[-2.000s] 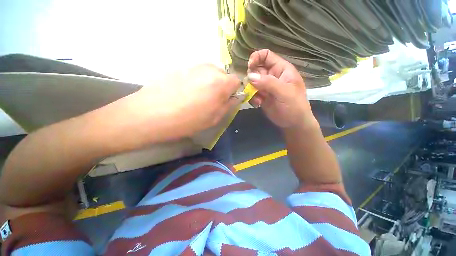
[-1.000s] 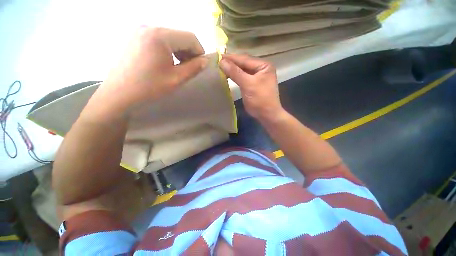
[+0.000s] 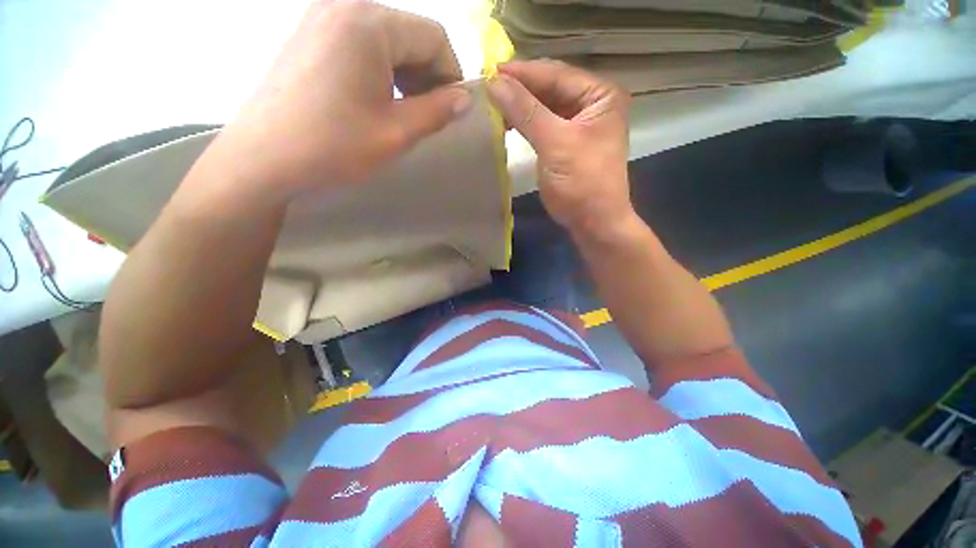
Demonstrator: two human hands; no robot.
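A beige-grey pouch [image 3: 375, 219] with thin yellow edge binding lies at the table's near edge and hangs partly over it. Its dark mouth gapes at the left. My left hand [image 3: 359, 102] has thumb and fingers at the pouch's upper edge, near the right corner; the edge shows between them. My right hand [image 3: 567, 134] pinches the yellow-bound upper right corner between thumb and forefinger. Both hands are bare. Whether a thread is between the fingertips cannot be told.
Stacked pouches [image 3: 685, 43] with yellow ends stand on the white table [image 3: 161, 54] behind my right hand. At the left lie a pinkish-handled tool [image 3: 37, 244], dark cord [image 3: 66, 302] and a small red item [image 3: 96, 239]. A brown carton [image 3: 897, 482] is at the lower right.
The view has shifted, then steadied. My hands, earlier close together at a yellow tip, are now slightly apart along the pouch's upper edge. The pouch lies more spread out before me.
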